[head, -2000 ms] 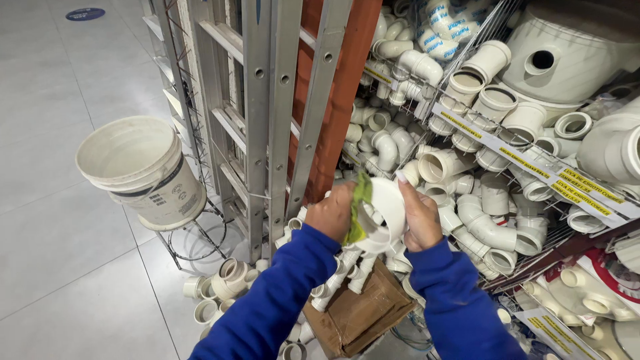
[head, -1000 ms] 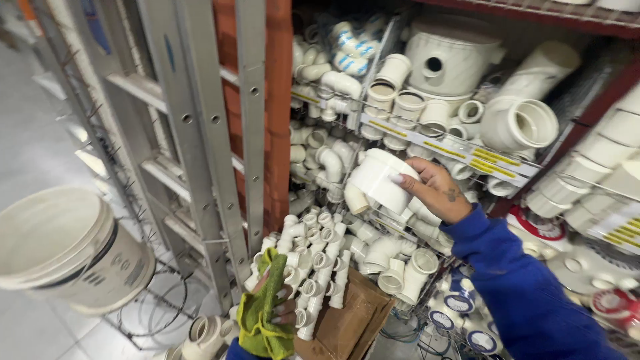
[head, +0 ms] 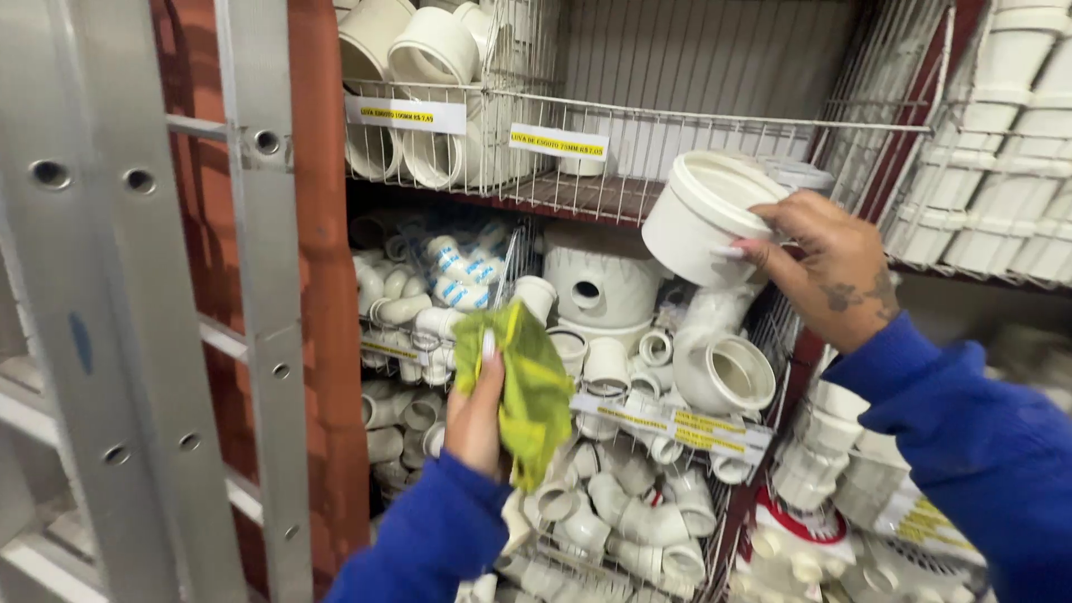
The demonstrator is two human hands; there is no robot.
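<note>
My right hand (head: pixel 825 260) grips the rim of a wide white PVC pipe coupling (head: pixel 699 230) between thumb and fingers. The coupling is tilted, with its open end up, in front of the upper wire basket (head: pixel 737 121). Lower and to the left, my left hand (head: pixel 477 414) holds a crumpled yellow-green cloth (head: pixel 523 385), its thumb on top. The cloth hangs in front of the lower baskets of white fittings and touches neither the coupling nor my right hand.
Aluminium ladders (head: pixel 264 301) stand at the left beside an orange-red metal panel (head: pixel 322 285). Couplings (head: pixel 431 46) fill the upper left basket. Below are a white drain box (head: pixel 603 280), a large elbow (head: pixel 737 373) and many smaller fittings. Stacked white fittings (head: pixel 988 167) stand at the right behind wire.
The view has swung up and right to the upper shelf. My right hand has raised the coupling from the lower baskets. My left hand has lifted the cloth.
</note>
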